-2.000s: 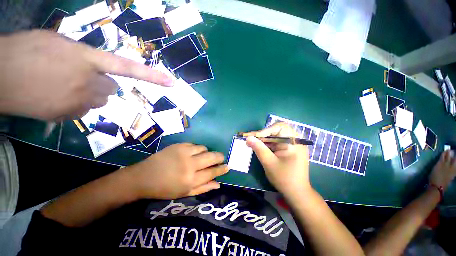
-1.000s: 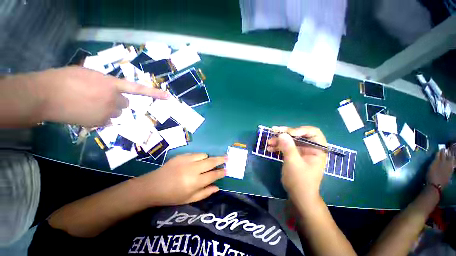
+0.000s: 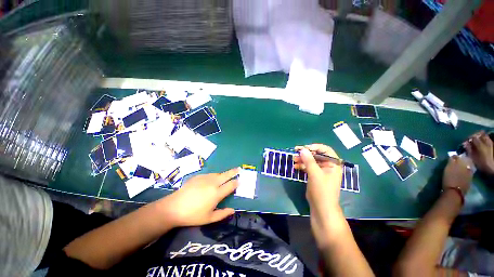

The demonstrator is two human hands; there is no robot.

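Note:
An LCD module [image 3: 247, 184] lies white side up on the green bench, its orange tab at the top. My left hand [image 3: 203, 196] lies flat at its left, fingertips on its left edge, holding it against the bench. My right hand [image 3: 320, 173] is shut on dark tweezers [image 3: 333, 159], held like a pencil. Their tip is hidden at my fingers, over a white liner sheet with black tape strips [image 3: 277, 164]. My right hand covers the middle of this sheet. Whether the tweezers hold a strip, I cannot tell.
A pile of modules [image 3: 153, 142] lies at the left, beside stacked clear trays [image 3: 46, 103]. Translucent sheets [image 3: 306, 84] hang over the bench's pale back strip. Scattered modules [image 3: 375, 159] lie at the right, near another person's hands [image 3: 458, 172]. A metal post [image 3: 417, 54] stands behind.
The view has shifted, showing more of the bench's back. The pointing hand over the left pile is gone. My right hand has moved from the module to the strip sheet; my left stays at the module.

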